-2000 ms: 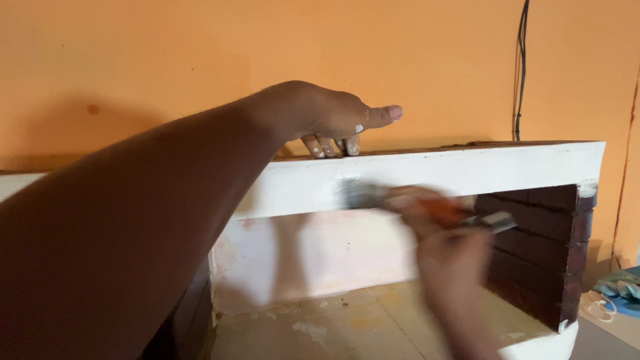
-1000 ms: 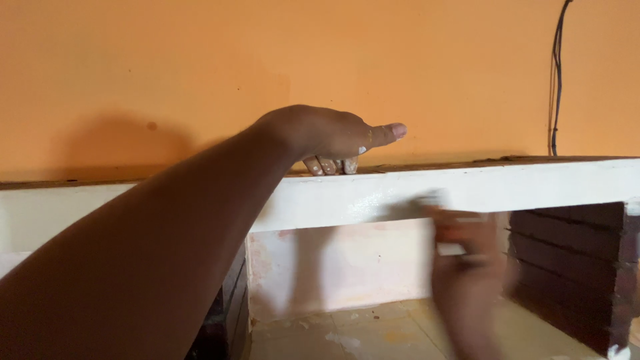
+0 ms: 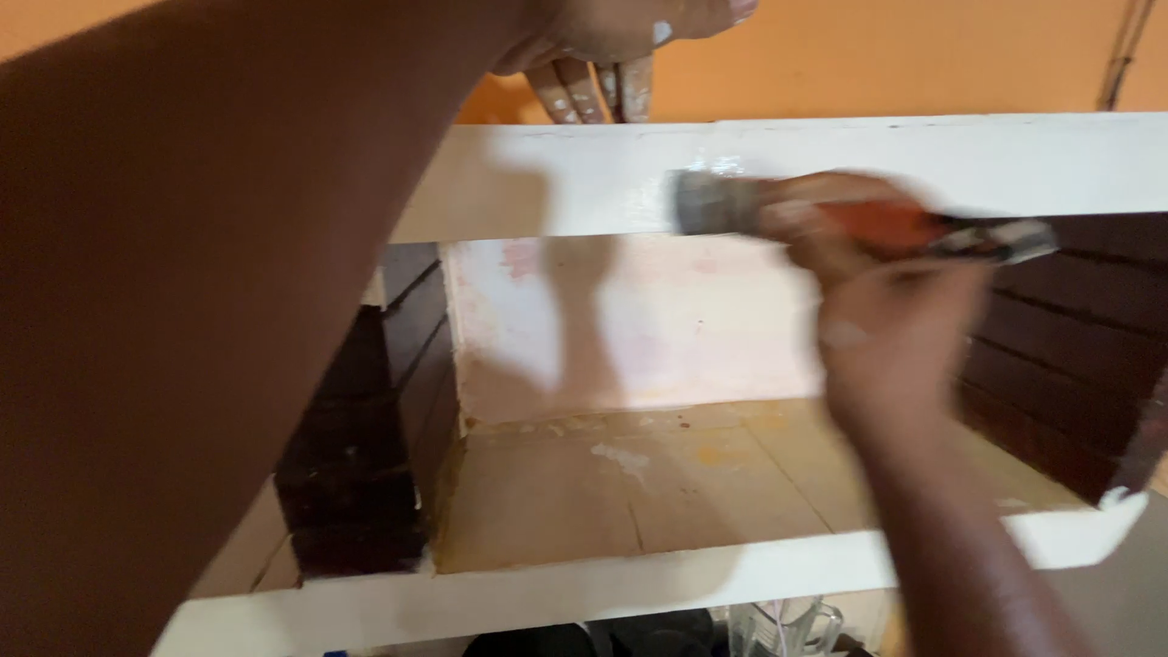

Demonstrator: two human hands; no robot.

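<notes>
A paintbrush with a red and black handle (image 3: 876, 224) is gripped in my right hand (image 3: 885, 301), blurred by motion. Its bristles touch the white front edge of the upper shelf (image 3: 1004, 164), beside a wet, shiny patch of paint. Above, my left hand (image 3: 602, 55) rests its paint-spotted fingertips behind the top of that edge, with the thumb pointing right; the tips are partly hidden. Nothing shows in the left hand. My left forearm crosses the left side of the view.
Dark brick-patterned supports (image 3: 1077, 338) flank the opening on both sides. Below are a tiled lower shelf (image 3: 566, 493) with paint stains, a glass jug (image 3: 785, 628) and dark round objects. Behind stands an orange wall (image 3: 821, 64) with a hanging cable (image 3: 1118, 68).
The view has moved closer and lower, showing the lower shelf and the jug. The brush stays in my right hand, which is blurred along the white edge. My left hand remains on top.
</notes>
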